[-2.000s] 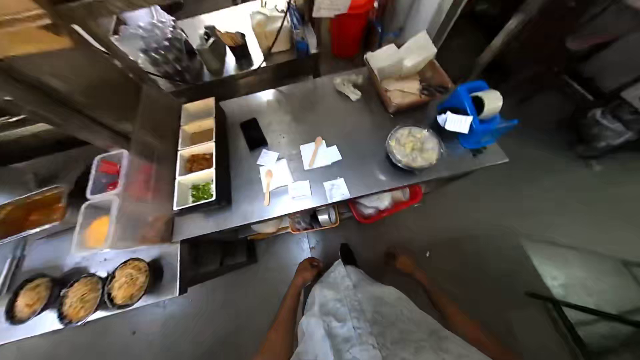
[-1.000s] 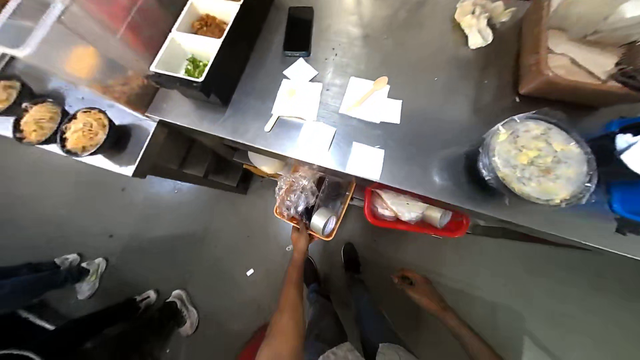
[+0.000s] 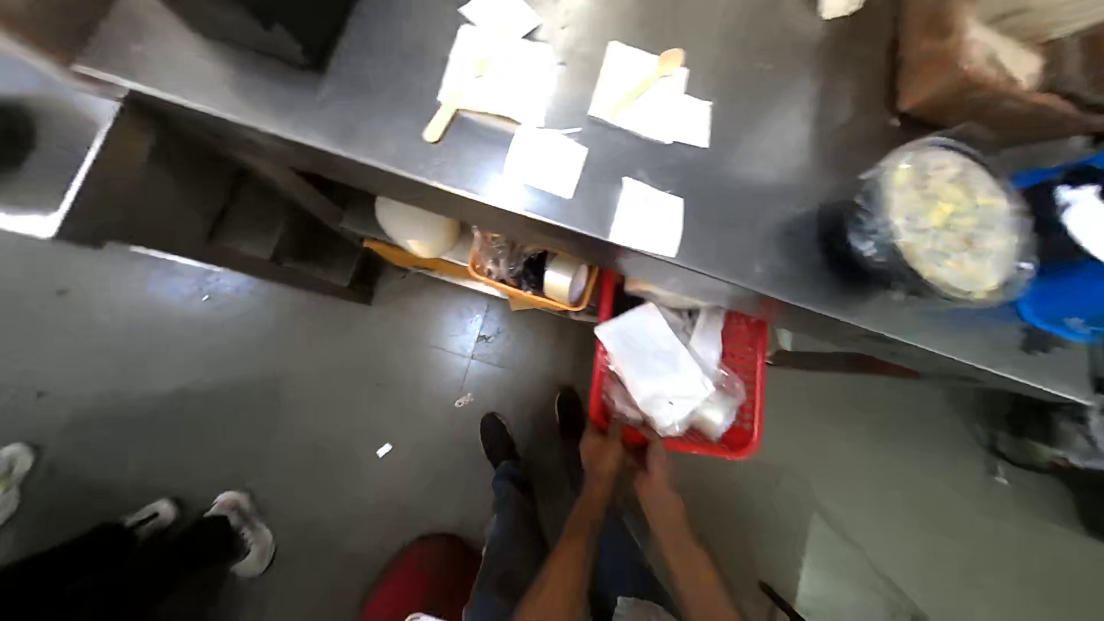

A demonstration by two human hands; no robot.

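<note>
A red plastic basket (image 3: 749,379) juts out from under the steel counter, holding white paper (image 3: 653,362) and clear plastic packs. My left hand (image 3: 601,453) grips its near rim at the left corner. Close beside it, my right hand (image 3: 654,473) is at the same rim; its fingers are blurred, and whether they grip cannot be told. An orange basket (image 3: 535,299) with plastic wrap and a tape roll sits on the shelf to the left.
On the steel counter (image 3: 759,181) lie paper slips (image 3: 546,161), wooden spoons (image 3: 640,82) and a film-covered bowl (image 3: 949,220). A cardboard box (image 3: 957,73) stands at the upper right. A red round object (image 3: 423,578) is on the floor; another person's shoes (image 3: 243,533) show lower left.
My left hand has left the orange basket and is now at the red one, which has come out from under the counter. My right hand has joined it there. The orange basket is further in.
</note>
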